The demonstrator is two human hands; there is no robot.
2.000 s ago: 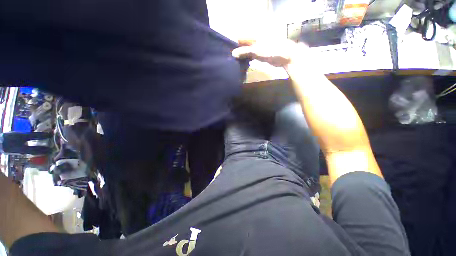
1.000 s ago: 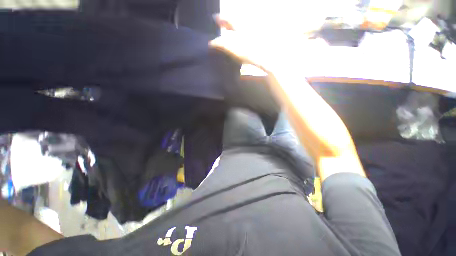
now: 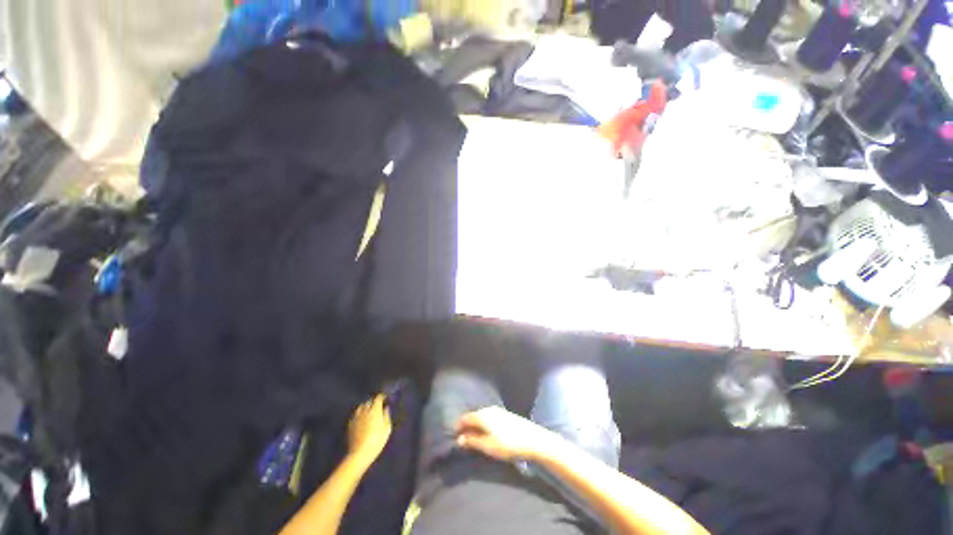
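Note:
A large mass of dark navy cloth (image 3: 251, 209) lies over the left part of the worktable and hangs down on the left. A pale narrow slit or strip shows on it. My left hand (image 3: 370, 426) is low, against the dark cloth left of my legs. A small dark bluish bit shows at its fingertips, but whether it is gripped is unclear. My right hand (image 3: 489, 432) is over my lap with its fingers curled. No cloth clearly shows in it. The white sewing machine (image 3: 721, 178) is washed out by glare on the pale tabletop (image 3: 533, 219).
Dark thread cones (image 3: 826, 42) stand at the upper right. A small white fan (image 3: 873, 251) is at the right. A clear plastic bag (image 3: 754, 392) hangs below the table edge. More dark cloth (image 3: 721, 481) lies low right. A red-orange item (image 3: 633, 117) lies by the machine.
The view has shifted to show more of the table and machine. Both hands have come down to lap level. The navy cloth earlier stretched leftward from my right hand now lies at the left.

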